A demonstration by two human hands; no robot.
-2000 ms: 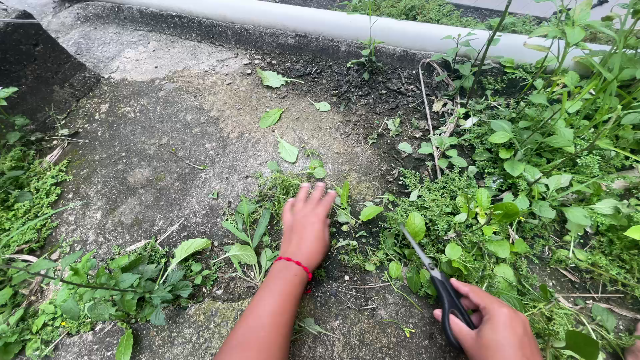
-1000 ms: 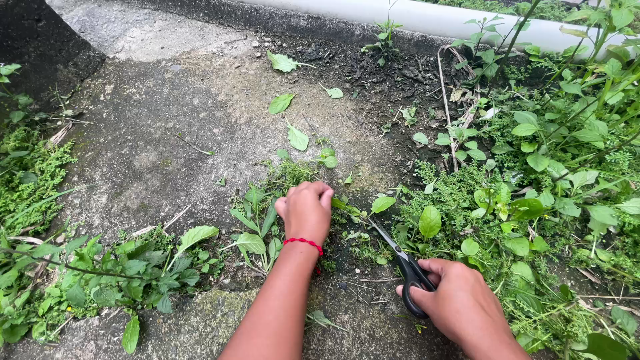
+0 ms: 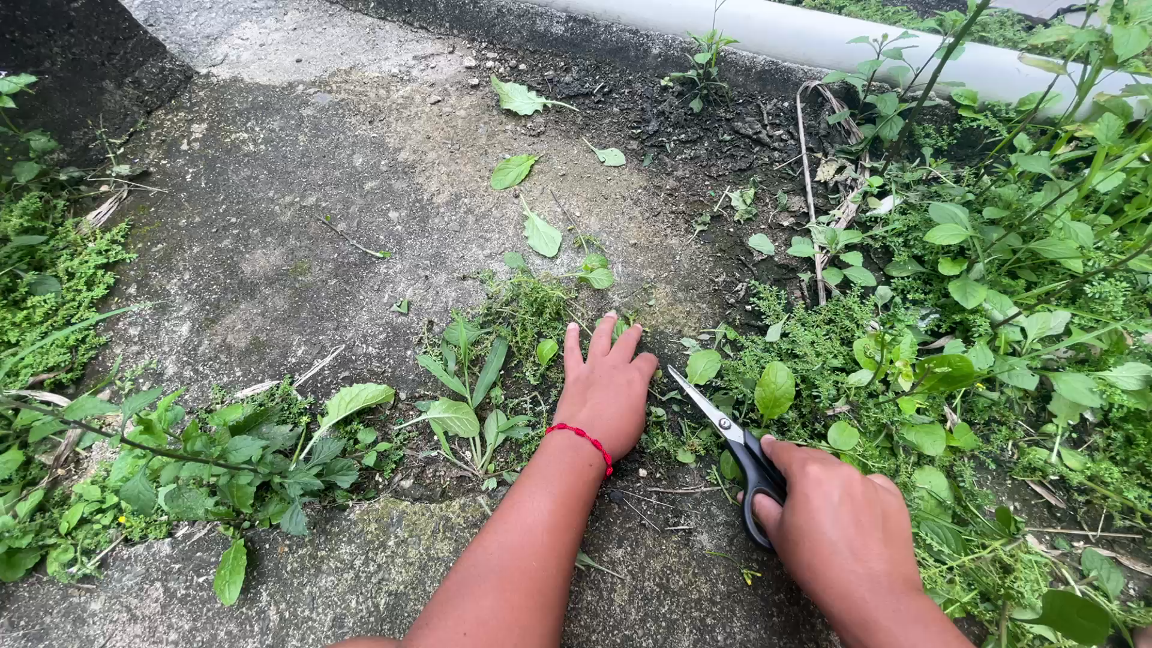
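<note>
My left hand [image 3: 607,391], with a red cord bracelet [image 3: 583,436] at the wrist, is spread palm down over low weeds in the middle of the view. Its fingertips are at a small clump of fine green weeds [image 3: 526,310]; what lies under the palm is hidden. My right hand [image 3: 837,517] grips black-handled scissors [image 3: 733,432], whose blades are closed and point up and left toward my left hand. A round green leaf [image 3: 774,391] stands just right of the blades. Left of my left hand grows a narrow-leaved weed [image 3: 468,396].
Several loose leaves [image 3: 542,232] lie on the rough concrete [image 3: 270,225] beyond my hands. Dense weeds [image 3: 1008,315] fill the right side, and a leafy plant [image 3: 243,459] spreads at lower left. A white pipe [image 3: 810,31] runs along the concrete edge at the back.
My left hand was bunched over the weeds a second ago and is now spread out. The scissors and my right hand have moved nearer to my left hand since the earliest frame.
</note>
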